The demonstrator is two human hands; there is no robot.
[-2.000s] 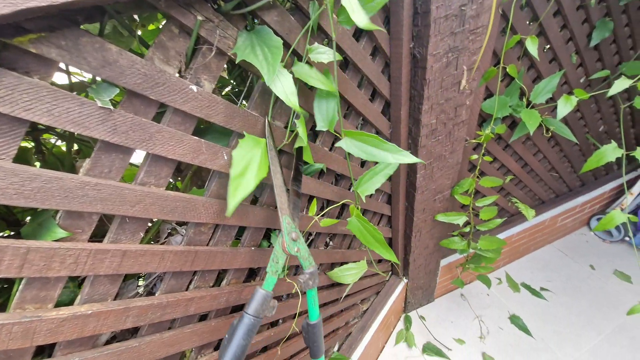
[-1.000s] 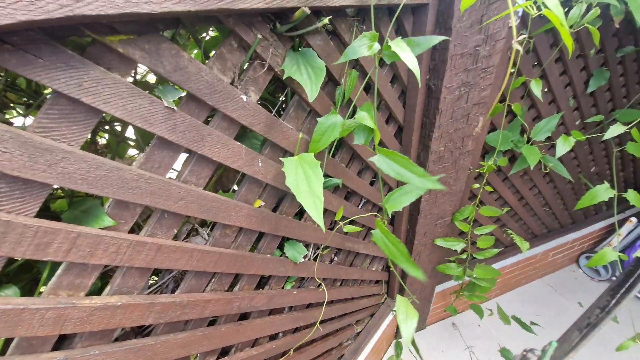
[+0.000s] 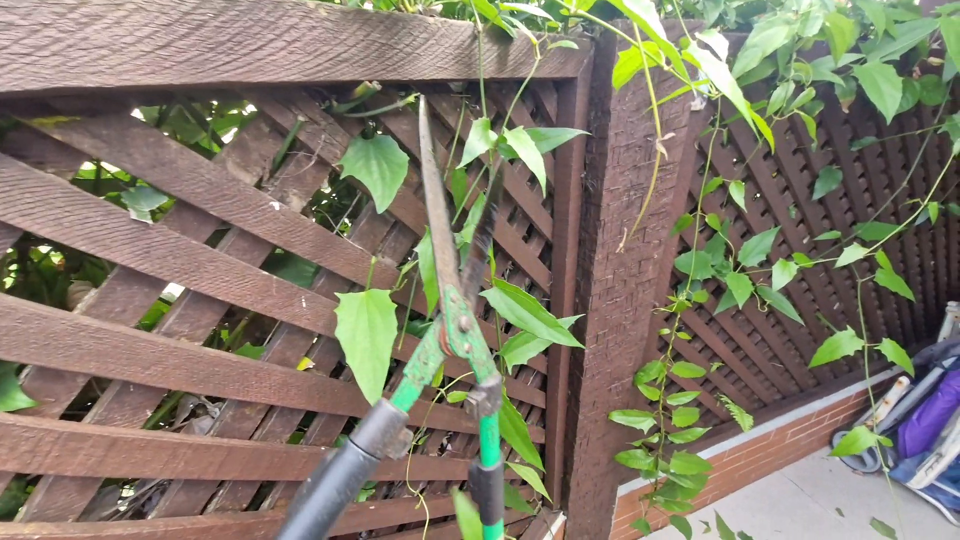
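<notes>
Green-handled hedge shears (image 3: 457, 330) rise from the bottom of the head view, their two long blades spread apart in a narrow V. Thin vine stems with pointed green leaves (image 3: 529, 311) hang around the blades, in front of a brown wooden lattice panel (image 3: 187, 360). One blade tip stands near a cut-looking stem (image 3: 382, 107) below the top rail. The black grips run out of the frame at the bottom. Neither my left hand nor my right hand shows, so their hold is hidden.
A thick brown post (image 3: 615, 285) stands right of the panel. Beyond it, more vines (image 3: 739, 285) hang over a second lattice (image 3: 795, 322) on a low brick base (image 3: 750, 465). A folded wheeled item with purple fabric (image 3: 930, 412) lies on the tiled floor (image 3: 810, 495) at right.
The shears, at the lower right edge a second ago, are back among the hanging stems, with blades spread. The view has tilted upward, showing the top rail.
</notes>
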